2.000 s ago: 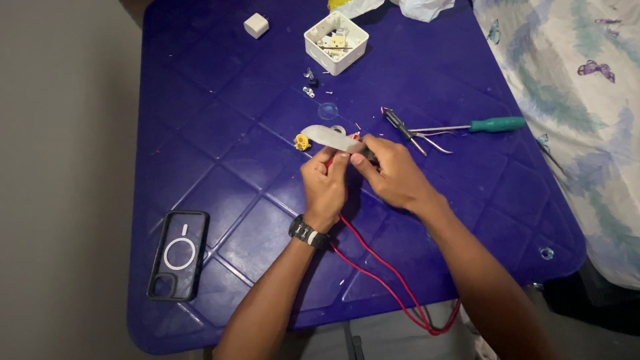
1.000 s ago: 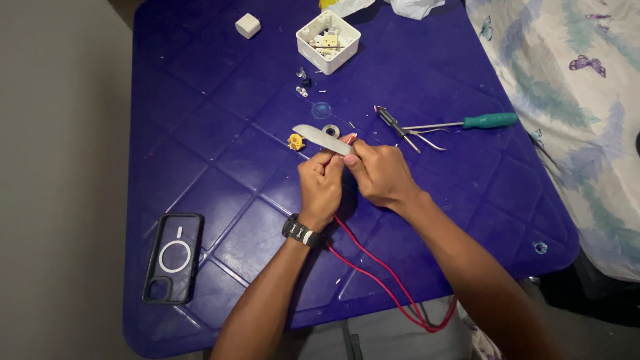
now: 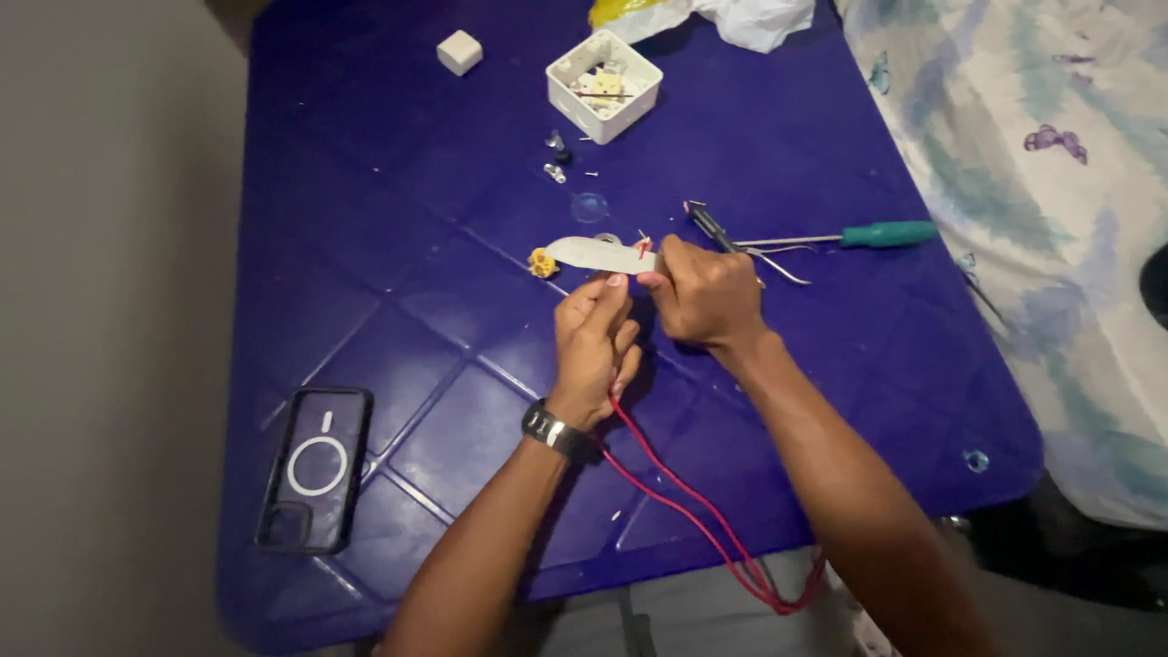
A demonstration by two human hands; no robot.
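Observation:
My right hand (image 3: 707,292) grips a knife, its handle hidden in the fist and its pale blade (image 3: 598,255) pointing left. Just below the blade, my left hand (image 3: 593,342) pinches the red wire (image 3: 698,497), which runs out under the palm and loops down past the table's front edge. A short red wire end (image 3: 644,246) shows behind the blade, close to the right hand's fingers. A small yellow part (image 3: 543,264) lies by the knife's tip. Behind the blade a small ring-shaped item is partly hidden.
Right of the hands lie dark-handled pliers (image 3: 712,228) and a screwdriver with a teal handle (image 3: 890,234). Farther back are a white square box (image 3: 602,100) of small parts, a white block (image 3: 459,53) and small hardware (image 3: 555,172). A phone case (image 3: 317,470) lies front left. Patterned fabric (image 3: 1049,228) borders the right side.
Both hands stay close together at the wire and the knife. The left hand's fingers have shifted, with the lower ones now spread a little. The other objects have not plainly moved.

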